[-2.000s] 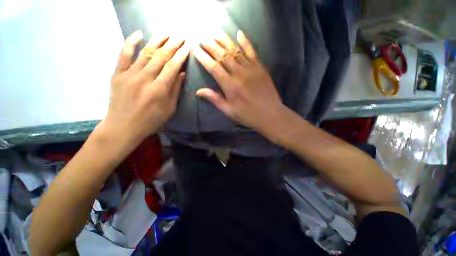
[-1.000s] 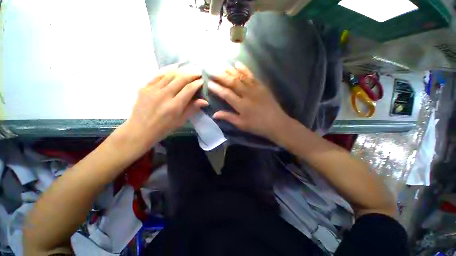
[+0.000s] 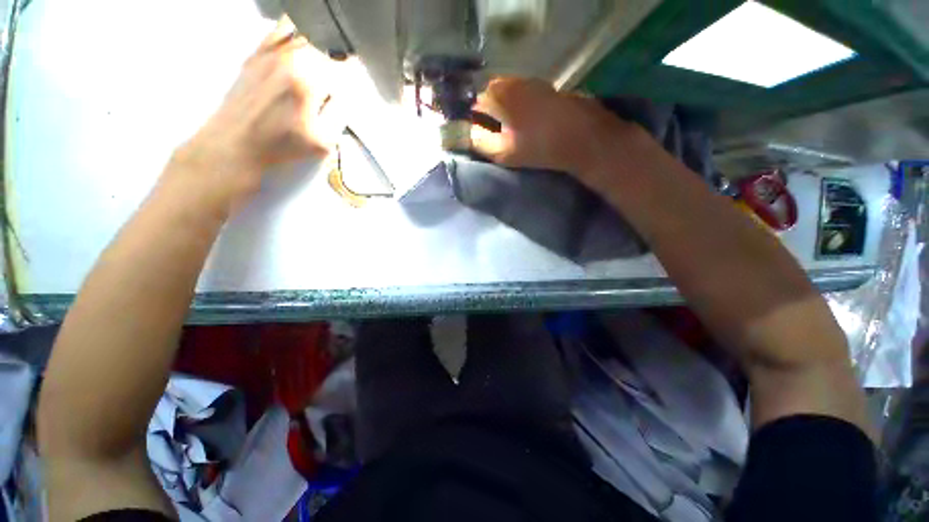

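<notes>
The grey cloth [image 3: 560, 209] lies on the white table below and right of the sewing machine head [image 3: 397, 31]. A small pale folded end of strip [image 3: 431, 187] sticks out at the cloth's left end, below the needle area. My left hand [image 3: 270, 112] is left of the needle area, its fingertips washed out by the lamp; whether it grips anything cannot be told. My right hand [image 3: 530, 122] is just right of the presser area, over the grey cloth, with fingers bent and partly hidden behind machine parts.
A slim curved tan-edged outline [image 3: 351, 189] shows on the table left of the strip. Red-handled scissors [image 3: 771, 199] lie at the right beside a small dark inset [image 3: 841, 219]. The table's green-grey edge [image 3: 438, 302] runs across, above loose cloth pieces [image 3: 662, 408].
The hands have moved apart, left hand up and left, right hand up and right. The grey cloth has shifted rightward off the table's front edge. The machine head shows larger in view.
</notes>
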